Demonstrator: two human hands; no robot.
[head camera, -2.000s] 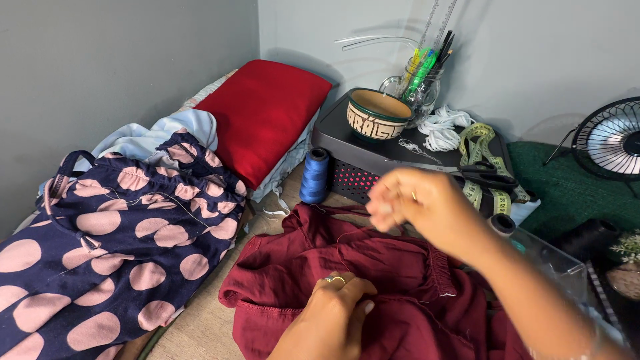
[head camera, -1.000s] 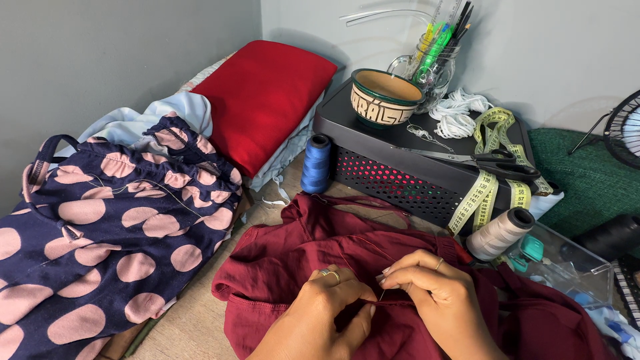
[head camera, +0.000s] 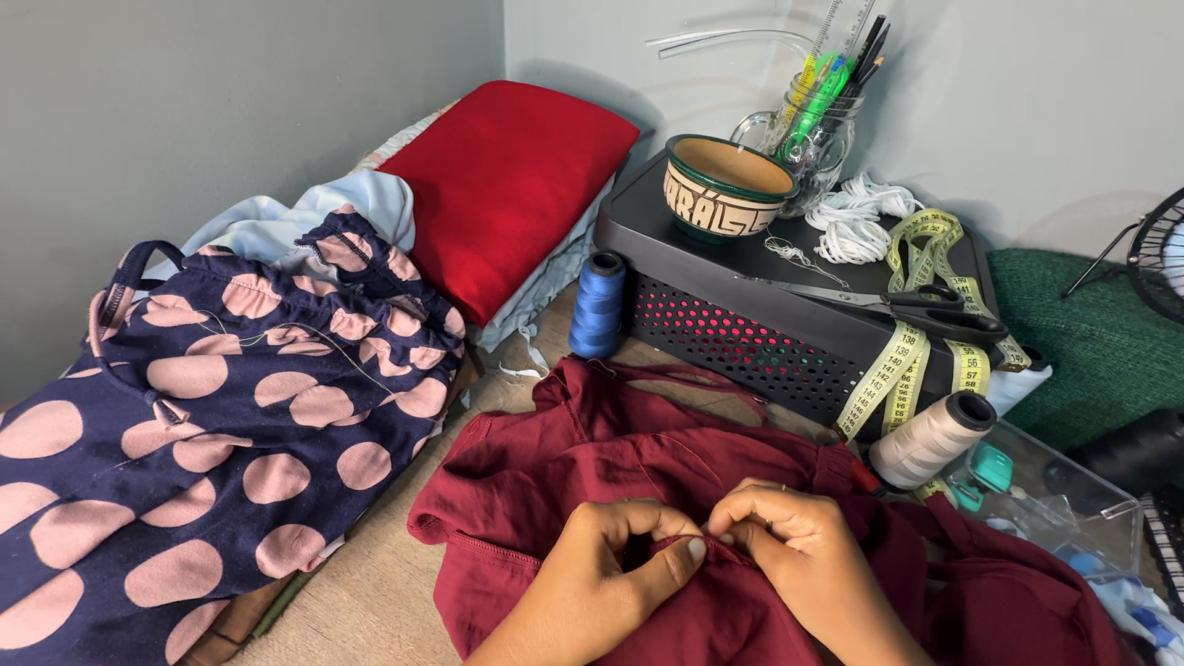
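A maroon garment (head camera: 610, 462) lies bunched over the wooden table, with stitched seams showing. My left hand (head camera: 615, 578) pinches a fold of its fabric between thumb and forefinger. Close beside it, my right hand (head camera: 795, 555) grips the same fold, its fingertips almost touching the left ones. Whether a needle is between the right fingers cannot be seen. A dark red thread curves over the cloth above the hands. Behind the garment stands a blue thread cone (head camera: 598, 305); a beige thread cone (head camera: 932, 440) leans to the right of it.
Polka-dot fabric (head camera: 268, 388) and folded red cloth (head camera: 513, 185) lie left. A black perforated box (head camera: 740, 342) carries a painted bowl (head camera: 726, 185), a glass jar (head camera: 819, 148), scissors (head camera: 906, 301) and a measuring tape (head camera: 888, 379). A clear plastic container (head camera: 1101, 518) and a fan (head camera: 1161, 254) are at right.
My right hand, raised above the garment two seconds ago, has come down to the cloth beside my left hand. A thin needle seen at the right fingers one second ago is no longer visible.
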